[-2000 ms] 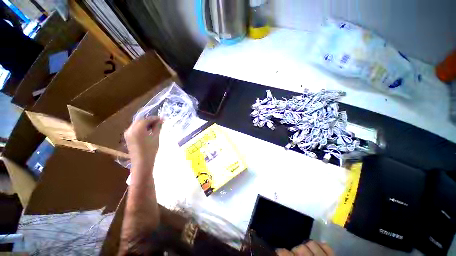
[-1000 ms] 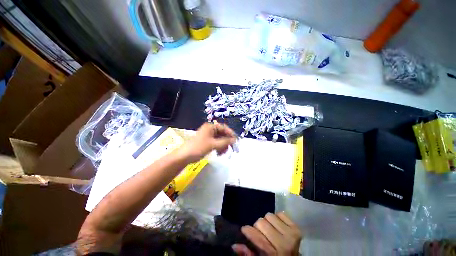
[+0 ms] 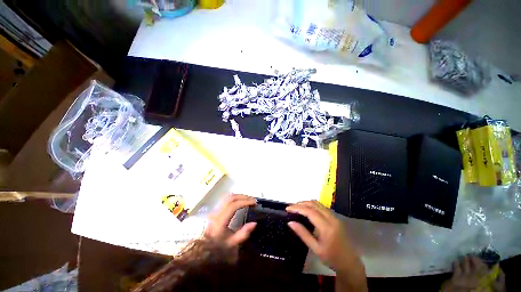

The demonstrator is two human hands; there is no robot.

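A black inner box (image 3: 273, 236) with pale lettering lies at the table's front edge, in front of me. My left hand (image 3: 231, 221) grips its left side, with the fingers at the top left corner. My right hand (image 3: 321, 232) grips its right side, with fingers and thumb on the top right part. A yellow outer sleeve (image 3: 181, 171) with a cartoon figure lies to the left, its black end showing. A loose heap of white-grey short cables (image 3: 280, 108) lies on the black strip behind. Whether a cable is inside the held box cannot be told.
Two black boxes (image 3: 374, 177) stand side by side at right, a yellow sleeve edge beside them. Wrapped yellow boxes (image 3: 485, 153) lie farther right. Another person's hand (image 3: 471, 275) is at bottom right. A phone (image 3: 166, 91), a clear plastic bag (image 3: 94, 131) and cartons are at left.
My left hand has come from the clear bag, past the cable heap, down to the black box. Both hands now hold the box. The view has shifted right and down.
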